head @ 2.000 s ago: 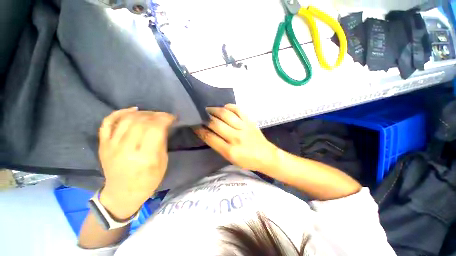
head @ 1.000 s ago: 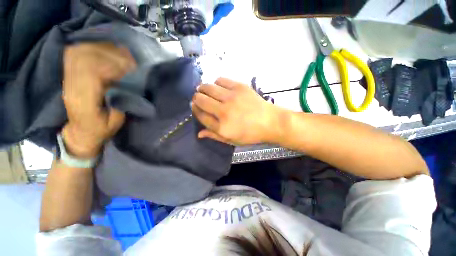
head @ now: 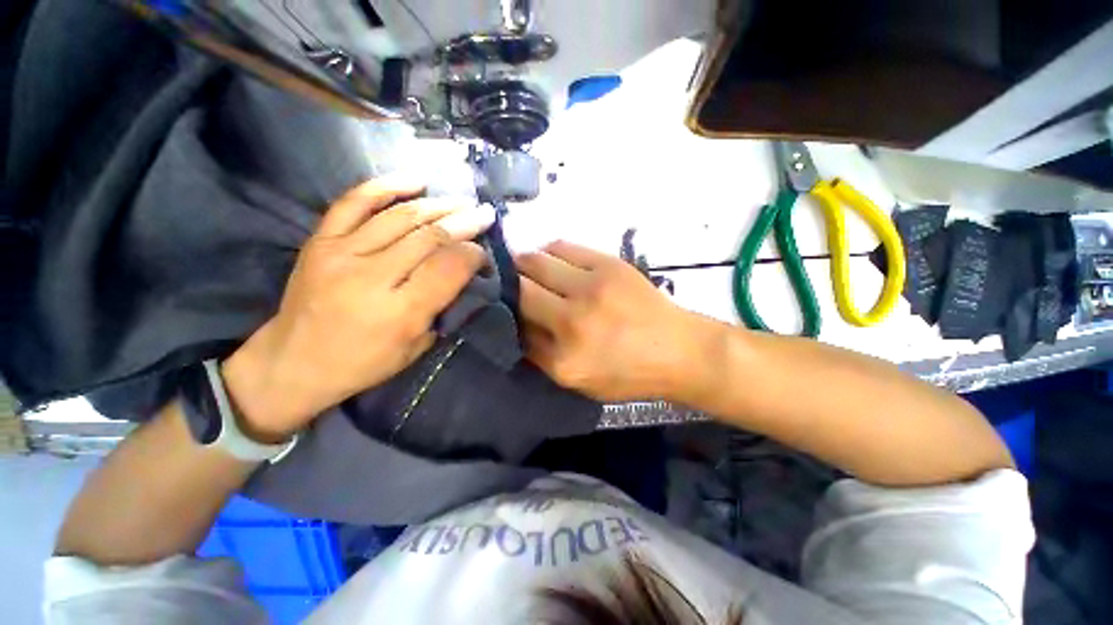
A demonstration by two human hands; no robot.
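The dark grey garment spreads over the left of the table and down to the lap, with a yellowish topstitched line on it. My left hand lies on the cloth left of the seam edge, its fingertips pressing the cloth just below the needle area. My right hand grips the cloth at the right side of that narrow dark edge. The edge runs up to the presser foot area of the sewing machine head. The needle itself cannot be made out.
Scissors with green and yellow handles lie right of the machine. Bundles of black labels are at the table's right end. A dark panel juts in at upper right. Blue crates and dark garments are below the table.
My left hand has lowered the lifted cloth and moved right, to beside the seam edge. My right hand has shifted slightly down and right. The machine head shows more fully.
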